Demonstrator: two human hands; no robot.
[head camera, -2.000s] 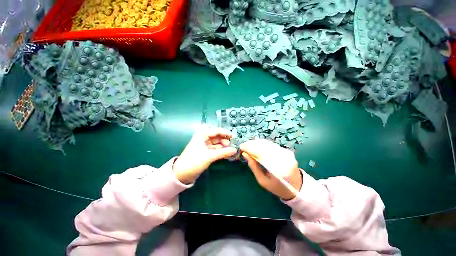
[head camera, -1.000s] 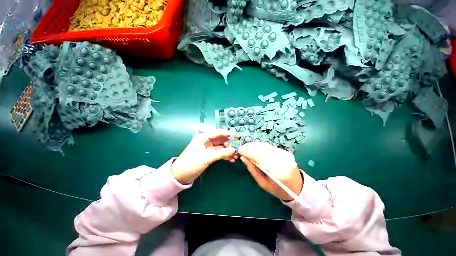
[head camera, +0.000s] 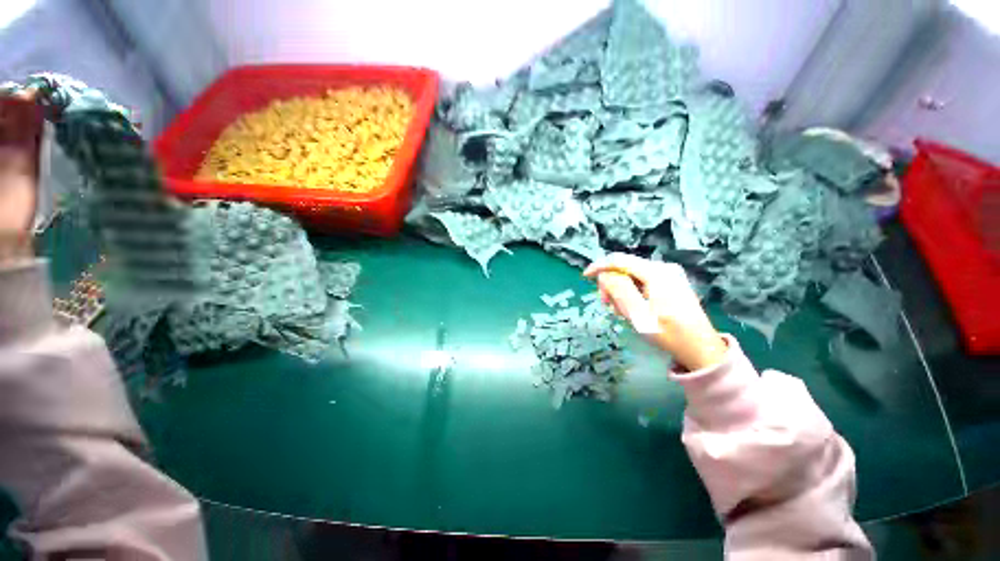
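Observation:
My left hand (head camera: 16, 164) is at the far left edge, raised, blurred and partly cut off. It holds a floppy grey-green studded sheet (head camera: 137, 208), which hangs down, blurred, over the smaller sheet pile. My right hand (head camera: 658, 307) is right of centre, fingers bent together, just right of the low pile of small rubber pieces (head camera: 576, 345). A pale sliver shows at its palm, possibly the slim hand tool; the grip is not clear.
The smaller sheet pile (head camera: 252, 274) lies at left, below the red basket (head camera: 395, 208) of yellow parts (head camera: 318, 137). The large sheet pile (head camera: 636, 153) stands at far centre to right. A second red basket (head camera: 954, 252) is at the right edge.
The view has tilted up. My left hand has moved from the centre to the far left with a studded sheet. The studded piece beside the small pieces is gone. My right hand has moved away from my left.

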